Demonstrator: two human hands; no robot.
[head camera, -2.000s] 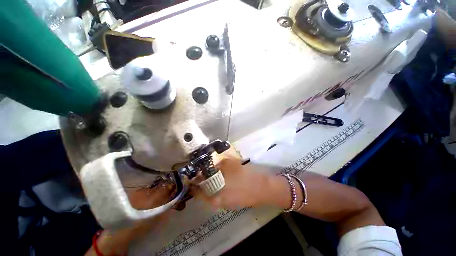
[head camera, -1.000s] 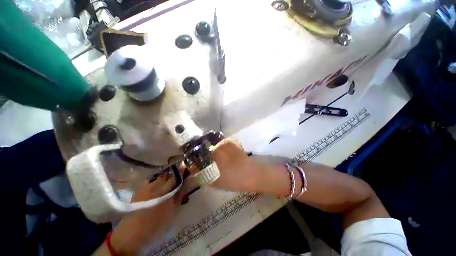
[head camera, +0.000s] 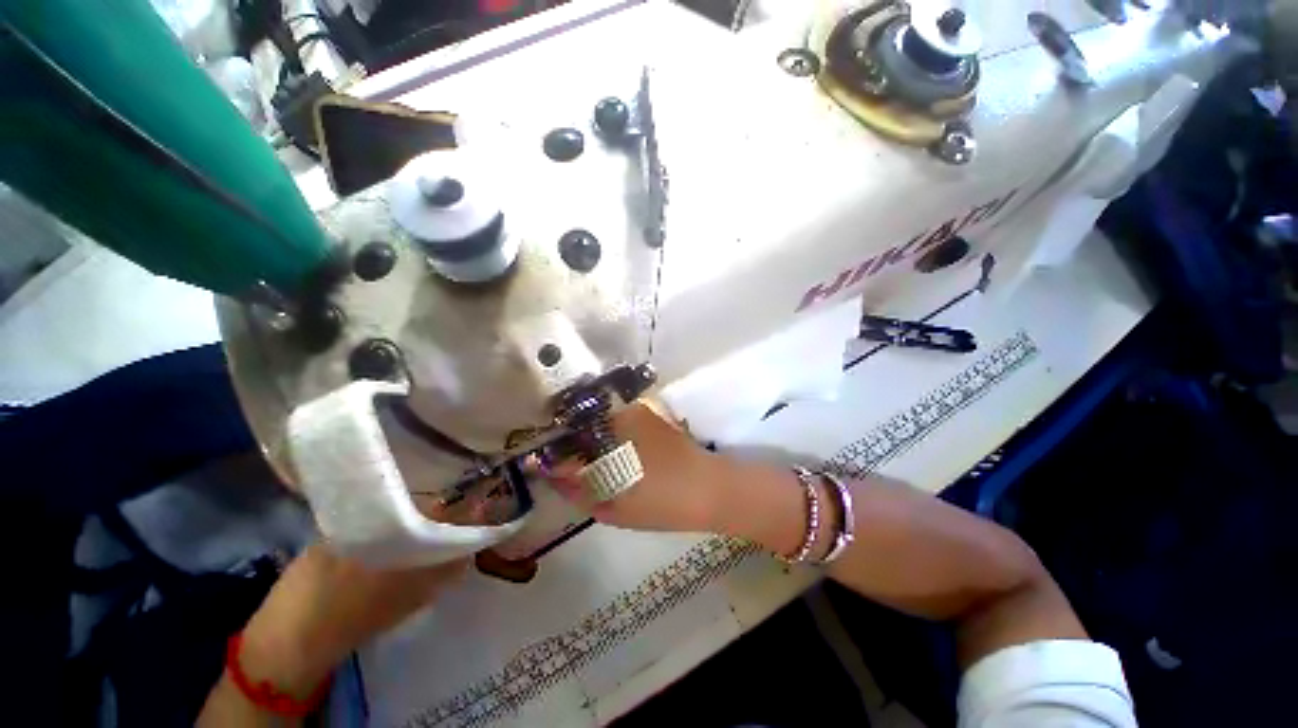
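The white sewing machine head (head camera: 740, 213) with HIKARI lettering fills the middle. My right hand (head camera: 662, 477) is by the needle area, its fingertips hidden behind the ribbed tension dial (head camera: 612, 471). My left hand (head camera: 363, 590) reaches under the white take-up lever guard (head camera: 346, 469), which hides its fingers. What either hand holds cannot be made out. A dark garment piece (head camera: 135, 413) lies left of the machine head.
A printed ruler (head camera: 925, 405) runs along the table's front edge. Black thread snips (head camera: 918, 336) lie right of the needle area. A green cone-like shape (head camera: 157, 142) is at upper left. A blue basket rim (head camera: 1046, 413) and dark cloth are at right.
My left hand has drawn back a little to the left and down, showing more of the red wristband. My right hand stays near the dial. The view has shifted slightly.
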